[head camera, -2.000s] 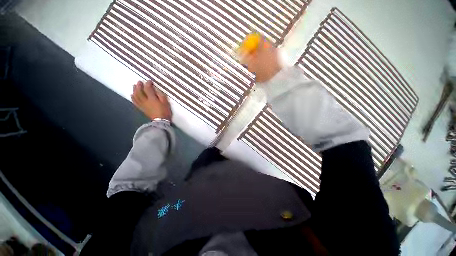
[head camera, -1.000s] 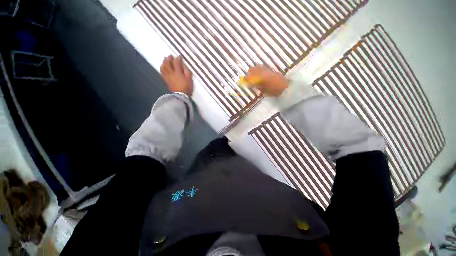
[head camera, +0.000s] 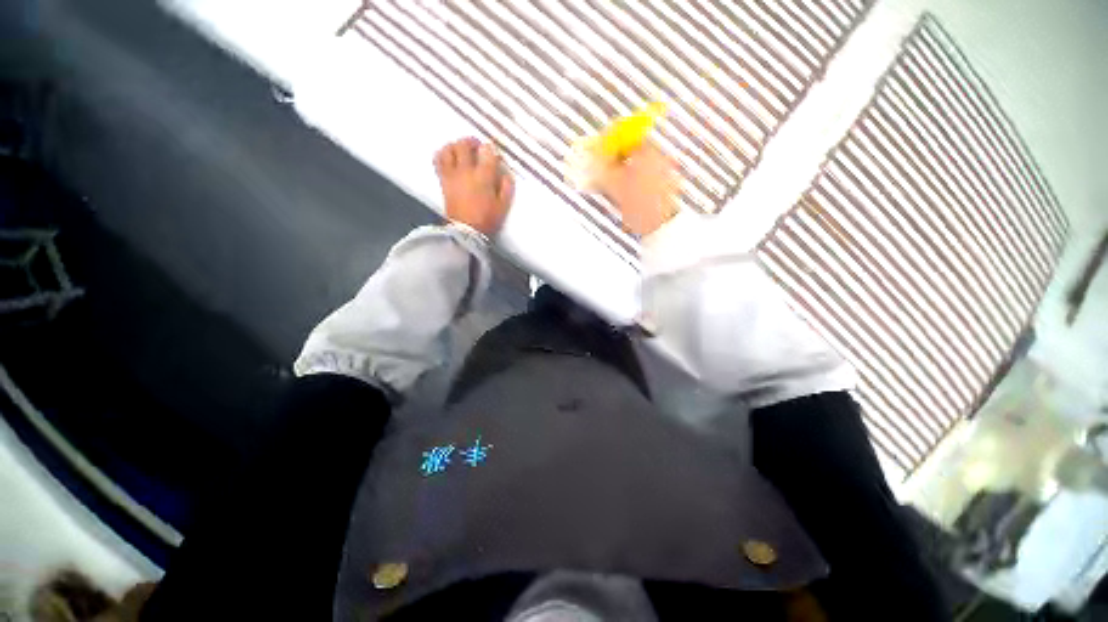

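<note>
Narrow brown strips [head camera: 486, 61] lie in close parallel rows on a white sheet [head camera: 377, 116] in front of me. My right hand [head camera: 644, 188] is closed on the glue brush [head camera: 629, 131], whose bright yellow handle shows above the hand; the hand is over the near part of the rows. The brush's bristle end is blurred pale. My left hand [head camera: 474, 182] lies flat with nothing in it on the white sheet's near margin, left of the right hand. A second striped sheet [head camera: 923, 219] lies to the right, partly behind my right sleeve.
The off-white tabletop [head camera: 1057, 73] extends to the far right. A slim dark bar [head camera: 1006, 365] lies by the second sheet's right edge. Blurred pale and dark items [head camera: 1069, 547] are at the lower right. The dark floor [head camera: 243, 182] is at the left.
The view has shifted. My right hand with the brush has moved back over the rows, and the yellow handle now tilts up to the right. My left hand still rests on the sheet's margin.
</note>
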